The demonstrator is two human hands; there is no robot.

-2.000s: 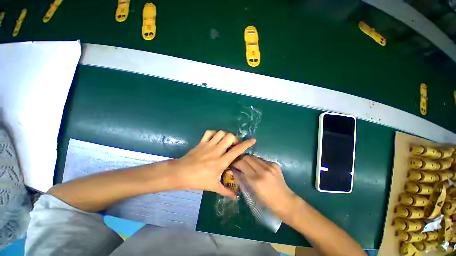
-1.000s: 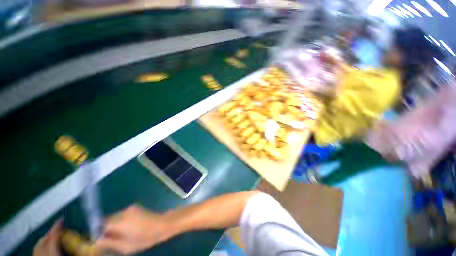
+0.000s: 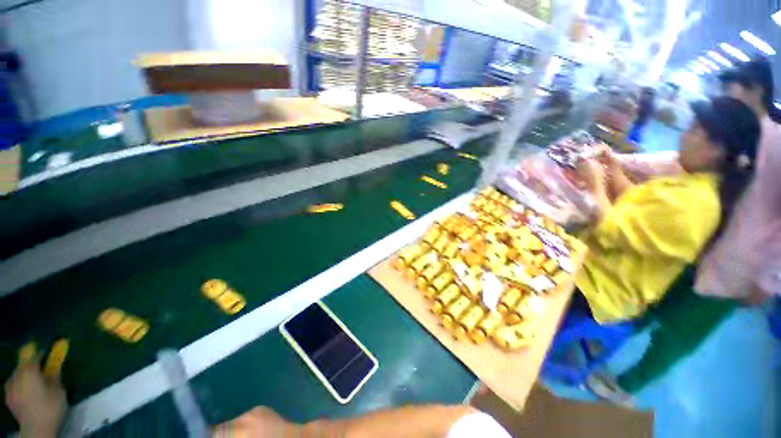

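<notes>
My left hand [image 3: 36, 395] is at the lower left corner, blurred, over the edge of the green belt. One yellow part [image 3: 56, 358] is at its fingers and another shows just beside it. I cannot tell whether the hand grips either. My right hand [image 3: 257, 423] is cut off by the bottom edge. A long grey strip [image 3: 181, 392] stands up beside it, its lower end out of the picture. Two yellow parts, one nearer [image 3: 122, 325] and one farther along [image 3: 223, 296], lie on the belt. The jig is not in view.
A phone [image 3: 330, 351] lies on the bench beside the pale rail [image 3: 283, 315]. A cardboard sheet [image 3: 524, 378] at the right bears many yellow parts and white scraps. A person in yellow [image 3: 655, 244] sits beyond it. Boxes [image 3: 218, 75] stand across the belt.
The view has swung up and right from the hands. My left hand, earlier beside the right at a yellow part, is now apart from it at the belt. The strip is still by my right hand.
</notes>
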